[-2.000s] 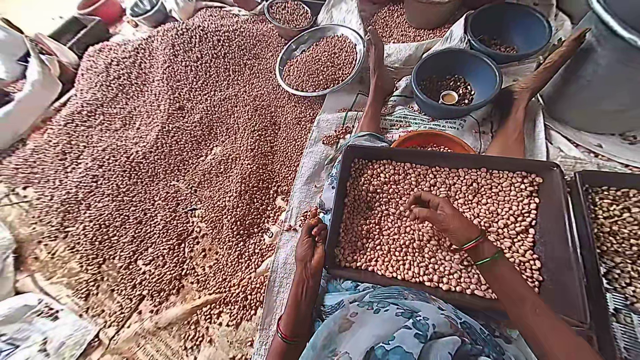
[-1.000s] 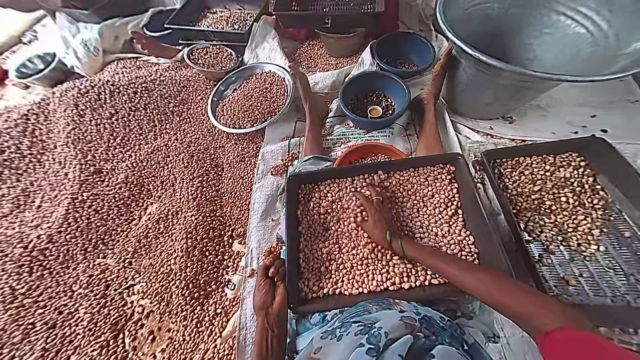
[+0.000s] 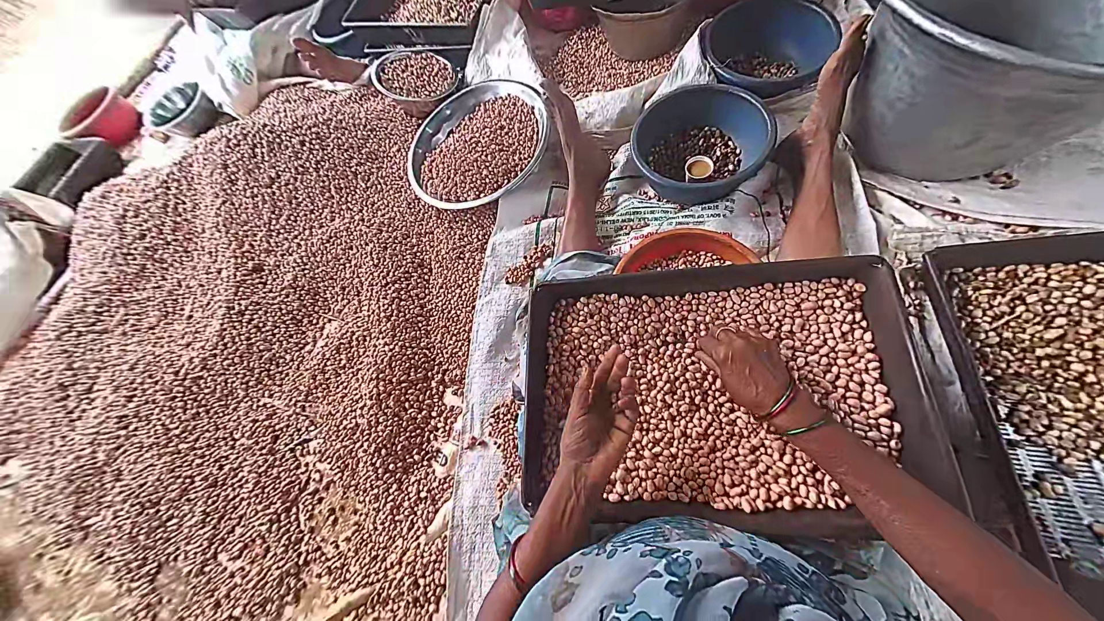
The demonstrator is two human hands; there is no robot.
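A dark rectangular tray (image 3: 901, 362) rests on my lap, spread with pinkish-brown shelled nuts or seeds (image 3: 690, 414). Over the tray's left part my left hand (image 3: 599, 414) is raised, palm up with its fingers loosely curled and apart; nothing is plainly seen in it. My right hand (image 3: 743, 366) is palm down at the nuts near the tray's middle, fingers bent downward; its fingertips are partly hidden, so whether it pinches a nut cannot be told. Just beyond the tray's far edge stands an orange bowl (image 3: 634, 254) holding more nuts.
A large heap of nuts (image 3: 259, 345) covers the left side. Beyond the tray are a steel basin (image 3: 418, 164) and blue bowls (image 3: 642, 129) between my outstretched feet. At the right lie a second tray (image 3: 949, 302) and a big metal tub (image 3: 940, 103). Another person's foot (image 3: 328, 62) shows at the back.
My left hand has come up from beside the tray's left edge to over the nuts, its palm turned up. My right hand stays at the nuts, its fingers now more bent.
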